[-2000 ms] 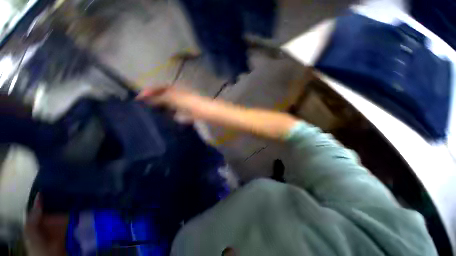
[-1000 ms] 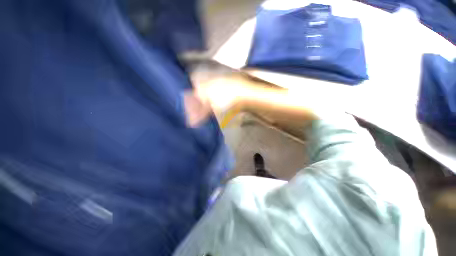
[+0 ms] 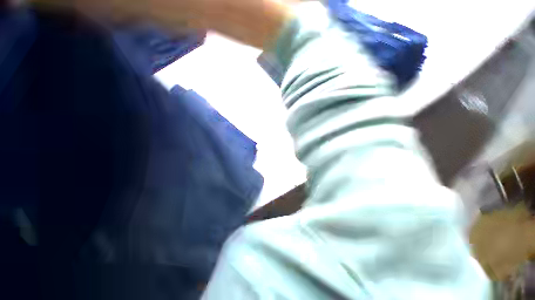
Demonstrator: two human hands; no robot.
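A dark blue denim garment [image 3: 117,187], blurred and very close, fills the left side of the view. My right forearm reaches across the top to the upper left. My right hand [image 3: 70,8] is blurred at the top edge, above the garment; its fingers and grip cannot be made out. My left hand is not in view. The white table [image 3: 252,99] lies behind the garment. Another blue denim piece [image 3: 390,44] lies on it, partly behind my pale green sleeve.
More blue denim [image 3: 170,50] shows on the table at the upper left, partly covered by the near garment. The table's curved edge runs down the right. Beyond it are a grey-brown surface [image 3: 457,129] and a blurred brown object [image 3: 504,234] at the lower right.
The view has swung right, from the rail and blue crate area to the table. The large garment now hangs before the table. My right hand has moved to the top left; my left hand has left view.
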